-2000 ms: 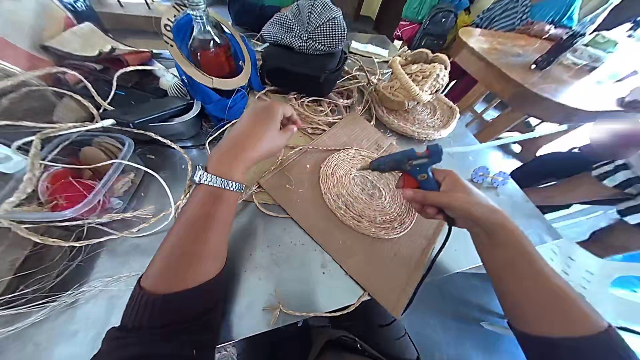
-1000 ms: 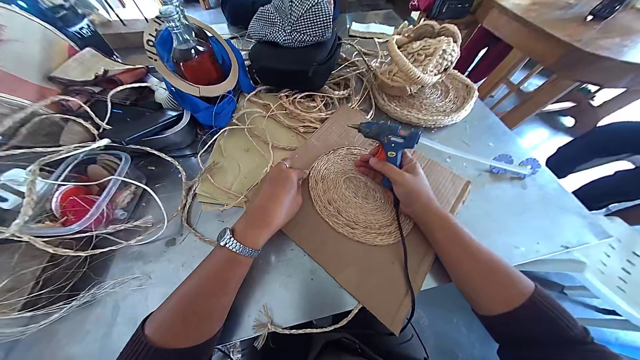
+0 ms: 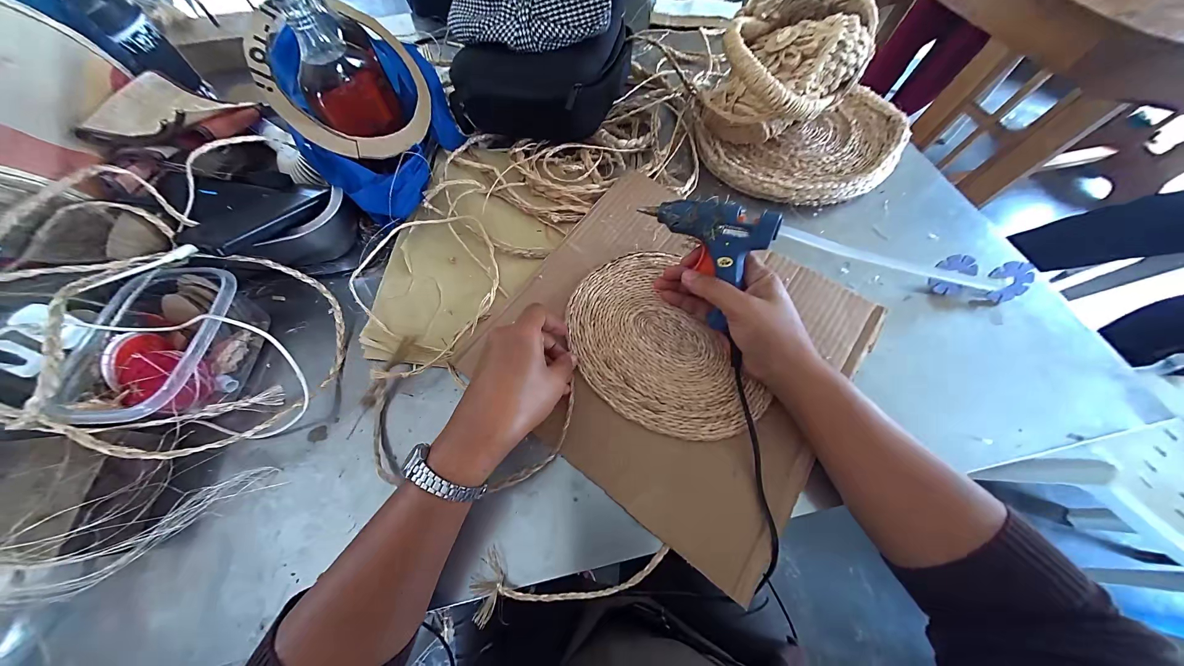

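Observation:
A round coiled mat of braided natural fibre (image 3: 661,347) lies on a piece of corrugated cardboard (image 3: 647,481). My right hand (image 3: 735,301) holds a blue hot glue gun (image 3: 726,231) above the mat, its nozzle pointing left; a clear glue stick (image 3: 860,254) sticks out of its back and a black cord hangs down. At the mat's left edge, my left hand (image 3: 532,370) pinches the fibre braid. A length of braid (image 3: 546,458) loops below that hand, and a frayed braid end (image 3: 573,590) hangs at the table's near edge.
Loose braid (image 3: 573,176) is heaped behind the cardboard, beside a woven basket (image 3: 805,65) on a round woven piece (image 3: 814,157). A glass bottle of red liquid (image 3: 356,92), a black case (image 3: 541,88) and a plastic tub (image 3: 227,305) stand around. A white chair (image 3: 1110,472) is at right.
My left hand was raised off the mat two seconds ago and has come down to its left edge. The glue gun has stayed in my right hand, its nozzle now away from the mat's surface.

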